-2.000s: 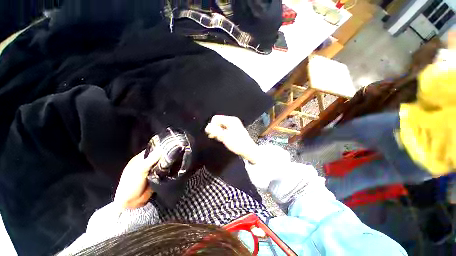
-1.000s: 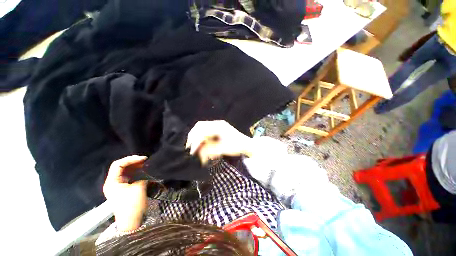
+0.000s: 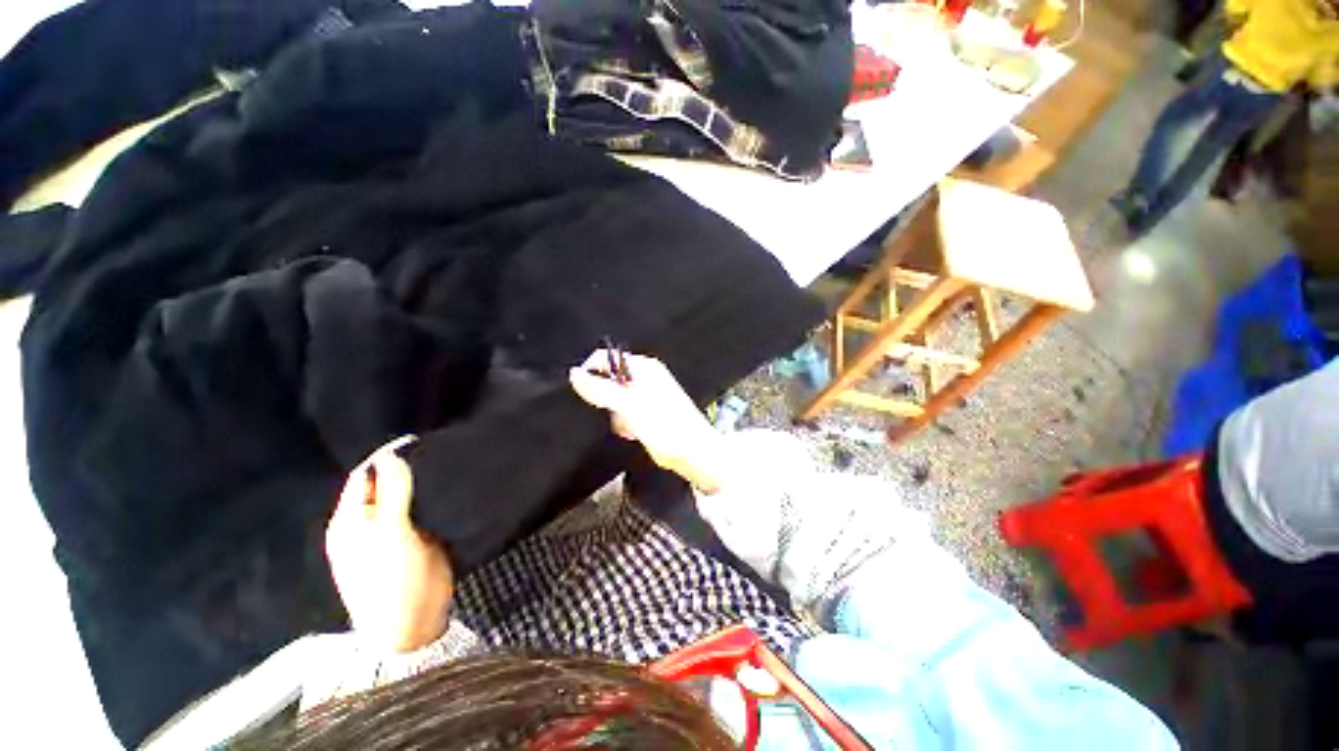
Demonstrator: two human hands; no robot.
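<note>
A large black garment (image 3: 265, 367) covers much of the white table and reaches over my lap. My left hand (image 3: 385, 550) grips its near edge at the lower left, thumb on top. My right hand (image 3: 646, 411) is at the right end of the same black edge part. Small dark points, which look like thread snips (image 3: 617, 363), stick up from its fingers. Whether the right fingers also pinch the cloth is hard to tell. No plaid lining shows at the held edge.
Another black garment with plaid bands (image 3: 661, 110) lies at the table's far side. A wooden stool (image 3: 1013, 242) stands right of the table (image 3: 764, 220). Further right are a red plastic stool (image 3: 1131, 550) with a seated person, a blue object (image 3: 1241, 352) and a standing person in yellow (image 3: 1278, 44).
The plaid-lined opening held by my left hand at first has turned out of sight; black cloth now lies flat between my hands. My right hand moved onto the cloth, then slightly right, with dark points now showing.
</note>
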